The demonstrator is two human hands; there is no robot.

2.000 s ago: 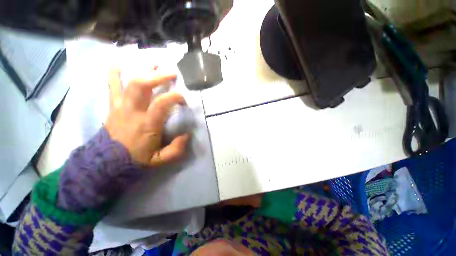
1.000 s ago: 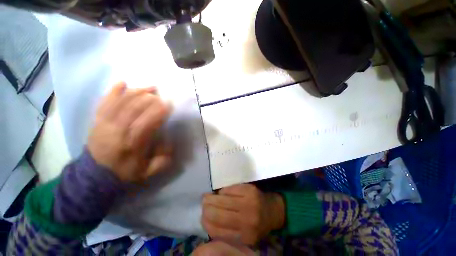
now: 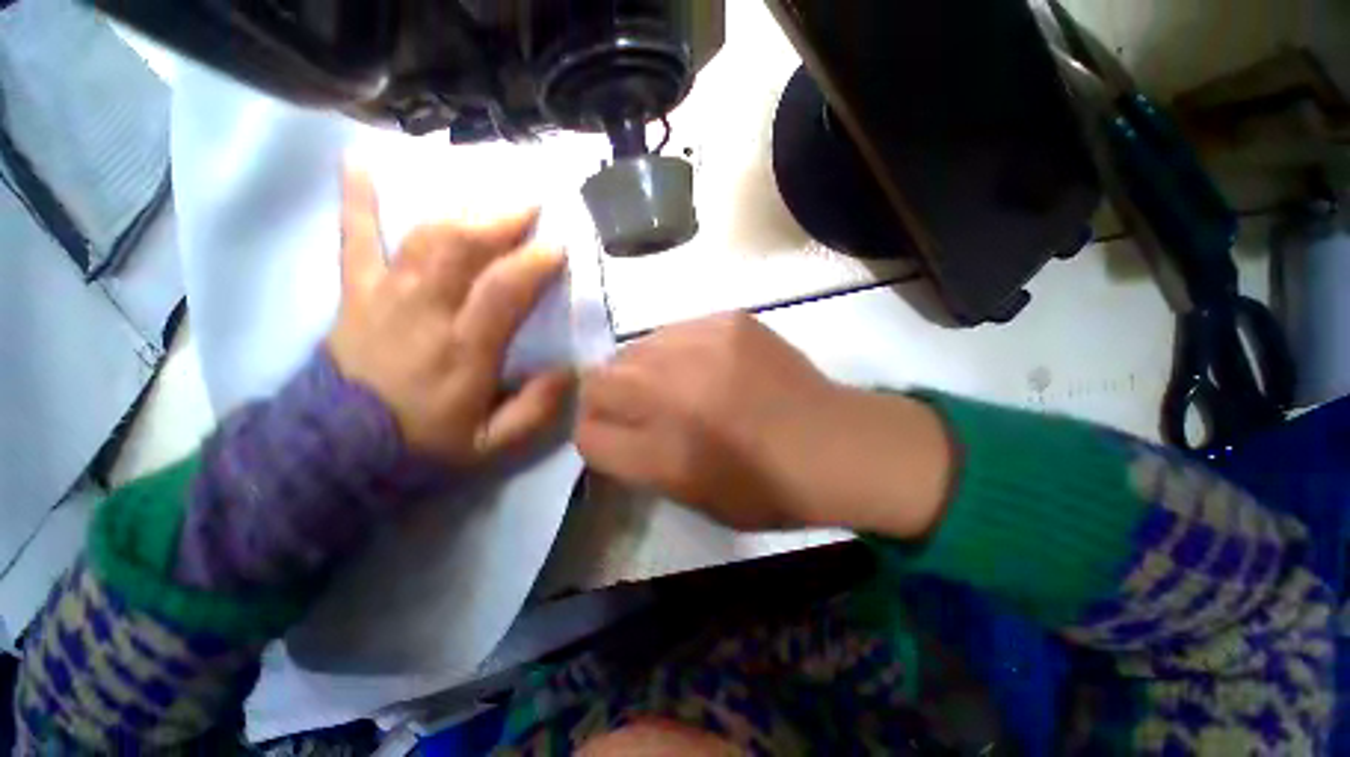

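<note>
A pale grey fabric panel [image 3: 430, 592] lies on the machine table under the dark sewing machine head [image 3: 444, 59] and hangs over the front edge. My left hand [image 3: 444, 326] lies on the panel with its fingers spread, left of the grey cylindrical attachment [image 3: 640, 204]. My right hand [image 3: 696, 422] pinches the panel's right edge, close beside my left thumb, below the attachment. The needle area is hidden by the head and washed out by glare.
A dark phone [image 3: 962, 148] on a round black base [image 3: 829, 170] stands right of the head. Black-handled shears [image 3: 1221, 355] lie further right. Layered grey cloth pieces with dark edges [image 3: 74, 326] lie at far left. Part of a blue basket [image 3: 1303, 459] shows at lower right.
My right hand has moved up from the table's front edge to the panel's edge near the attachment. My left hand has moved slightly right and up, and its fingers have spread.
</note>
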